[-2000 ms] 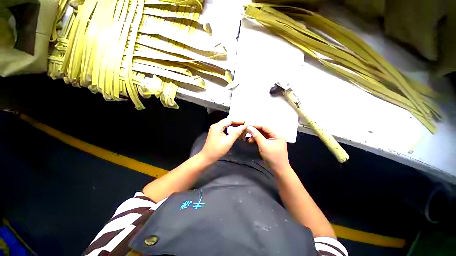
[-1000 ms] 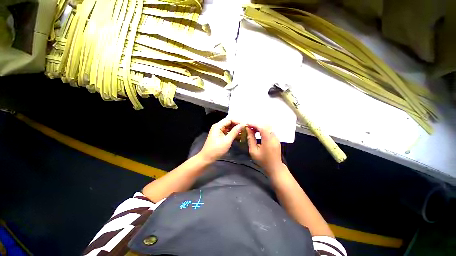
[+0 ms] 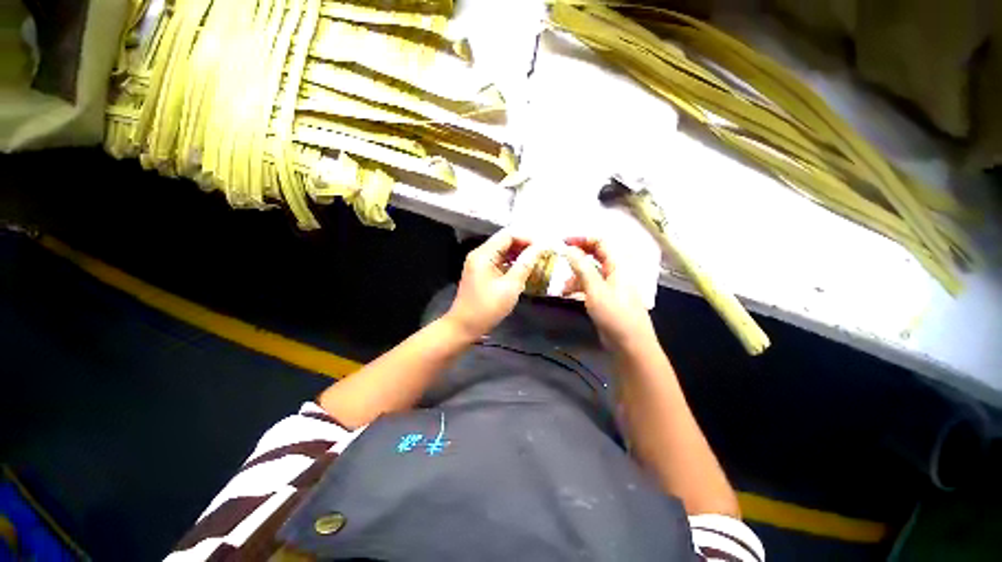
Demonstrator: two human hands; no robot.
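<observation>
My left hand and my right hand are close together at the near edge of the white board. Between their fingertips they hold the end of a yellow-olive strap strip, with a small white bit beside it at the right fingertips. The rest of the strip is hidden or cannot be made out. The hammer lies beyond my right hand, its dark head on the board and its pale handle sticking out over the table edge.
A dense pile of yellow strips lies at the left, some ends hanging over the edge. A loose strip bundle lies slantwise at the right on the white table. A khaki bag body is at the far left.
Both hands have moved slightly up and onto the board's near edge. The yellow-olive strip end and the white bit now show more clearly between the fingertips. The hammer lies as before.
</observation>
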